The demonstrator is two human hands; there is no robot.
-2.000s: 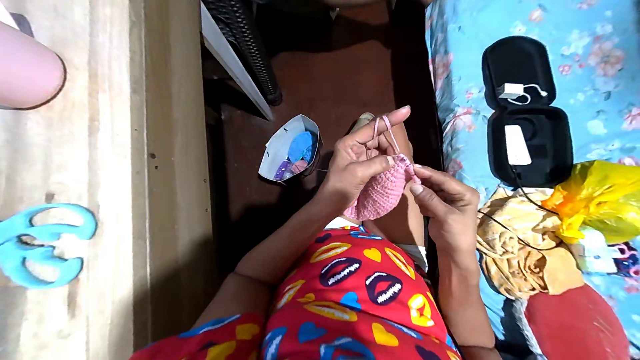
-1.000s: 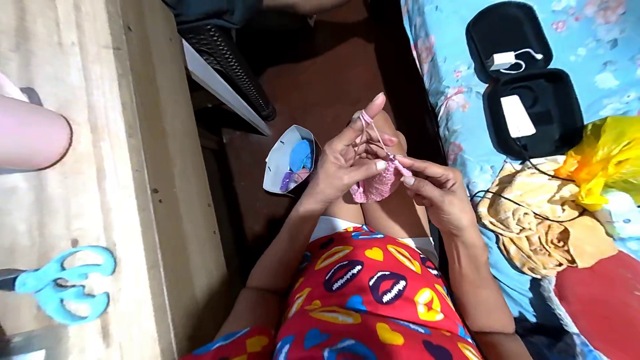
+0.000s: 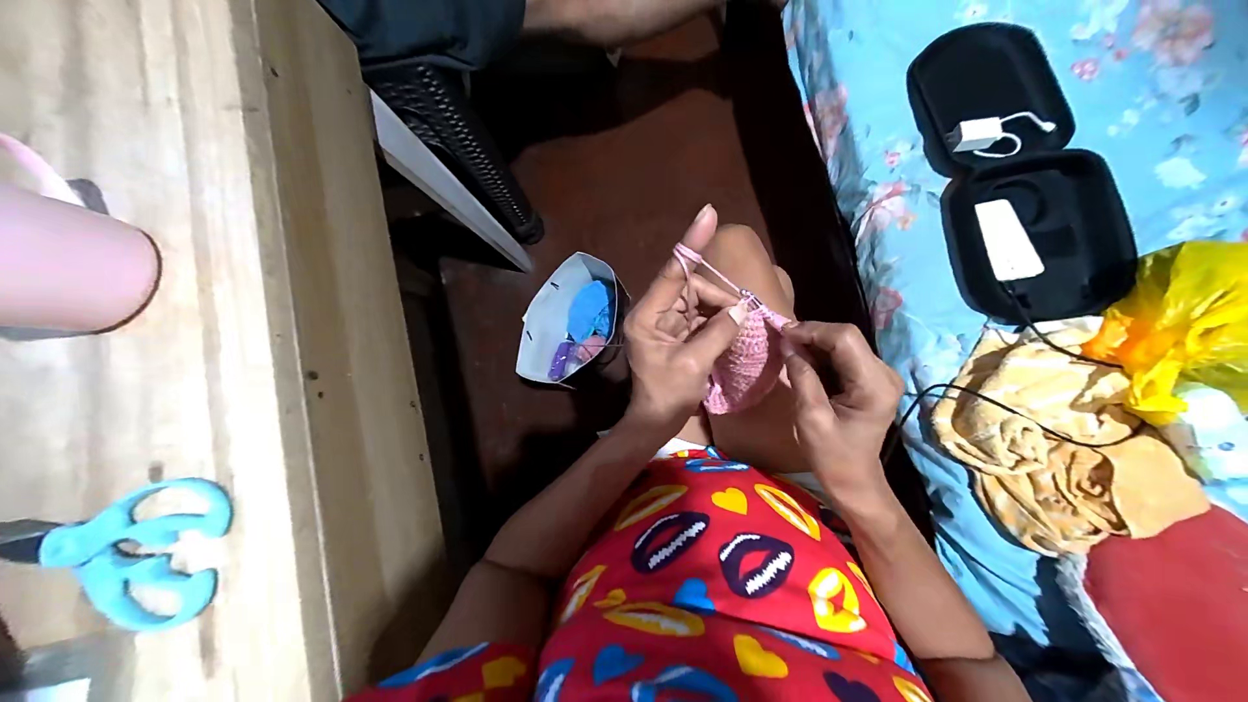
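A pink crocheted piece (image 3: 746,369) hangs between my two hands, above my bare legs. My left hand (image 3: 682,336) pinches its upper edge between thumb and a finger, while pink yarn (image 3: 717,270) loops round the raised index finger and runs down to the stitches. At the work's right edge, my right hand (image 3: 840,385) grips a small pink-handled tool, likely a crochet hook, whose tip meets the top stitches; fingers hide most of it. Left of my left hand, an open pale box (image 3: 538,336) holds blue yarn (image 3: 591,310) and small purple and pink items.
On the left, a wooden table (image 3: 331,409) bears blue-handled scissors (image 3: 146,551) and a pink cylinder (image 3: 73,258). A floral-covered bed (image 3: 877,185) at right holds an open black case (image 3: 1107,210), a yellow bag (image 3: 1199,322) and tan cloth (image 3: 1024,409). Another person's leg (image 3: 614,18) shows at the top.
Both hands keep hold of the crocheted piece and yarn, with small shifts of the fingers. The other person's leg shows more at the top than two seconds ago.
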